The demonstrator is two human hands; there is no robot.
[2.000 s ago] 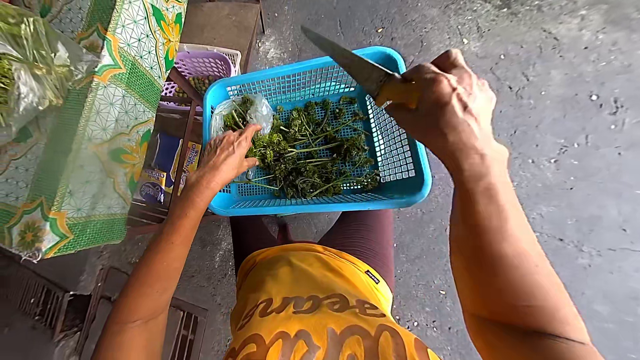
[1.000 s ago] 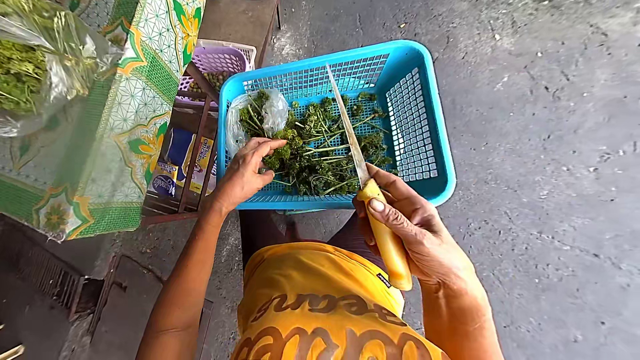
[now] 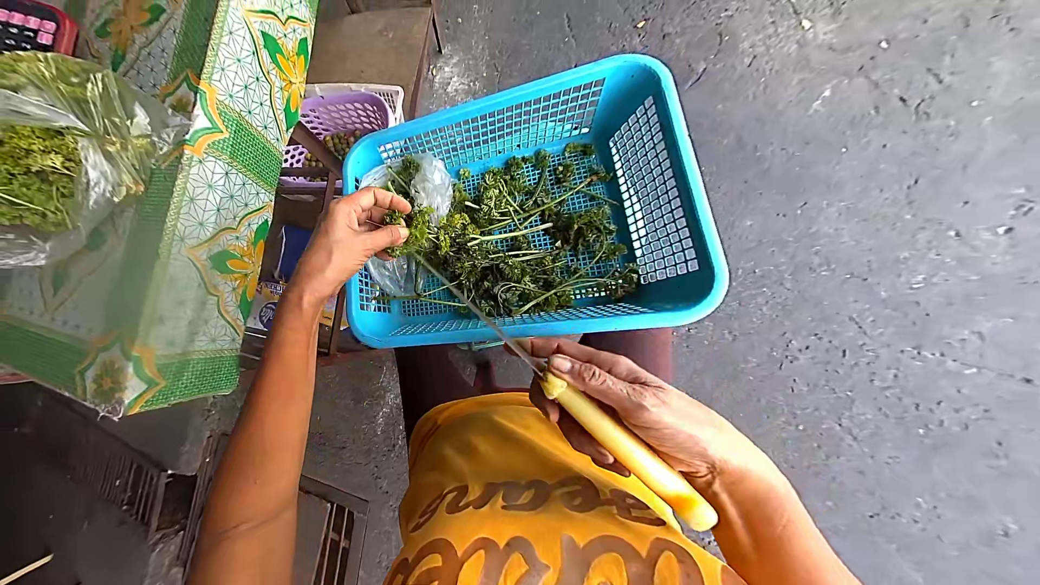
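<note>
My left hand (image 3: pixel 357 236) pinches a small leafy herb sprig (image 3: pixel 416 230) above the left side of a blue plastic basket (image 3: pixel 705 301). In my right hand (image 3: pixel 626 398) is a knife with a yellow handle (image 3: pixel 630 451); its thin blade (image 3: pixel 479 313) points up and left over the basket's near rim, its tip close to the sprig. Dark green, curly herb stems (image 3: pixel 520 236) lie loose on the basket's floor. A clear plastic bag (image 3: pixel 432 185) sits at the basket's left end, partly behind my left fingers. The basket is over my lap.
At the left, a table with a green and white patterned cloth (image 3: pixel 236 203) bears a clear bag of green herbs (image 3: pixel 49 175). Behind the basket's left corner stands a purple basket (image 3: pixel 349 114) holding small round items. A metal grate (image 3: pixel 333 528) lies low at the left.
The knife, raised over the basket's right side two seconds ago, has come down and now slants left towards my left hand. My left fingers now pinch a sprig.
</note>
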